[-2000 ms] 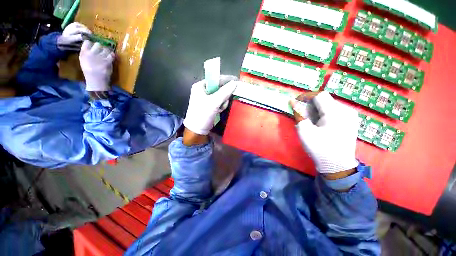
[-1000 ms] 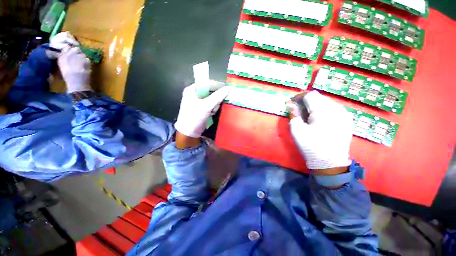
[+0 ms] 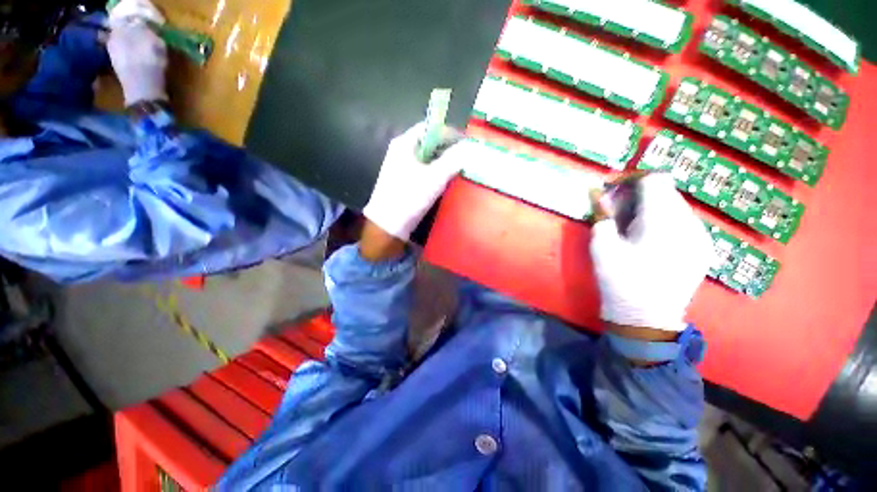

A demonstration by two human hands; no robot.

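Note:
A green circuit board with a white adhesive strip point(image 3: 529, 180) along its top lies at the near end of the left row, on the red work mat point(image 3: 500, 240). My left hand point(image 3: 413, 183), white-gloved, holds the strip stack point(image 3: 436, 120), a pale green slip standing up from the fist, and its fingertips touch the board's left end. My right hand point(image 3: 654, 250), white-gloved with dark fingertips, is at the board's right end, fingers pinched on the strip's end. The exact grip is partly hidden by the fingers.
White-covered boards point(image 3: 556, 122) lie beyond in the left row. Boards with bare components point(image 3: 721, 183) form the right row. At left a person in a blue smock holds a green board point(image 3: 187, 45) over a tan-brown mat point(image 3: 223, 77). A red slatted stool point(image 3: 207, 423) stands below.
The camera view has shifted slightly. Both my hands stay at the two ends of the same board. The slip in my left hand is now seen narrower. The neighbour's hands have moved up.

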